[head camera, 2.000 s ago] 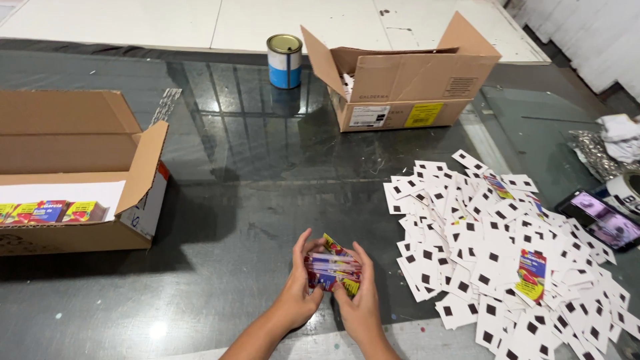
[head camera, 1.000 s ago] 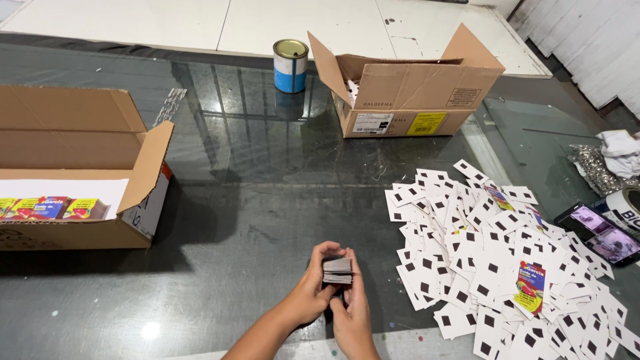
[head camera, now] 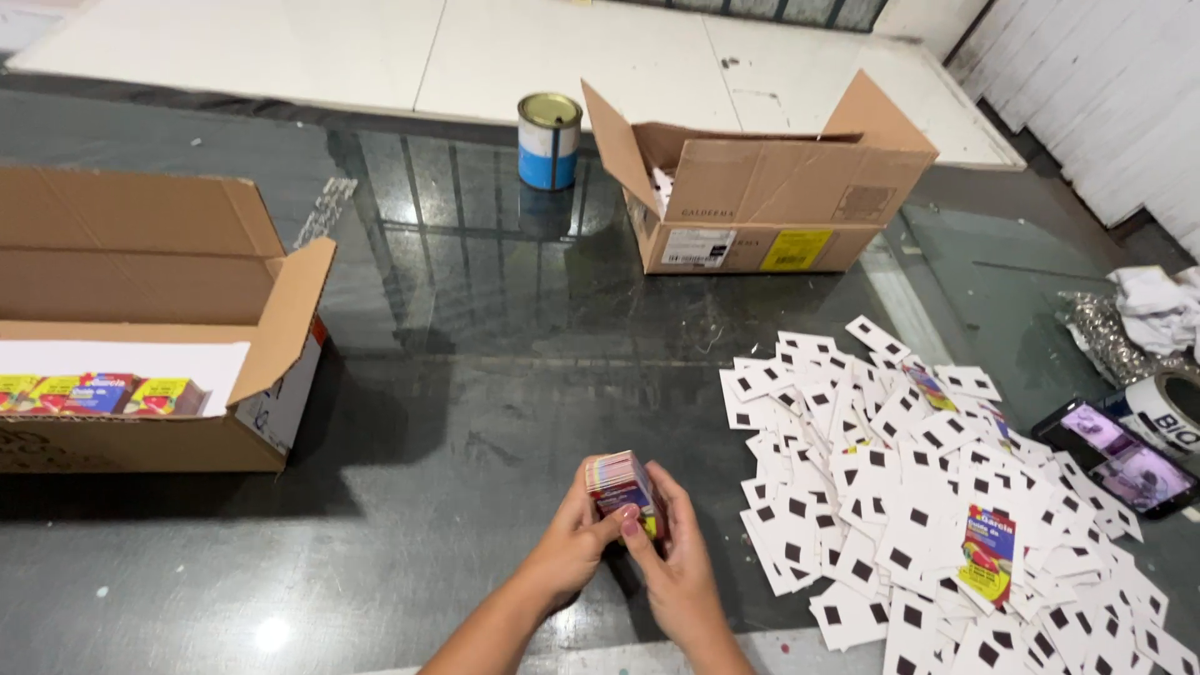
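Observation:
Both my hands hold one squared-up stack of printed cards (head camera: 626,487) above the dark tabletop (head camera: 450,581). My left hand (head camera: 572,539) wraps its left side and my right hand (head camera: 677,539) its right side, with both thumbs on the colourful front face. The stacked edges show on top. To the right spreads a loose pile of white cards with black squares (head camera: 900,525); a card with its coloured face up (head camera: 988,555) lies on it. At the left, an open cardboard box (head camera: 141,445) holds stacks of similar coloured cards (head camera: 98,394) beside white paper.
An open cardboard carton (head camera: 773,178) with white pieces inside stands at the back. Left of it is a blue and white metal can (head camera: 548,145). At the right edge are a lit phone (head camera: 1116,455), a roll-shaped item (head camera: 1167,412), a clear plastic bag (head camera: 1092,323) and white cloth (head camera: 1158,305).
The stack has turned in my hands: its coloured front face now shows, where a second ago mostly grey-looking edges did. Two seconds ago the cards looked less evenly aligned.

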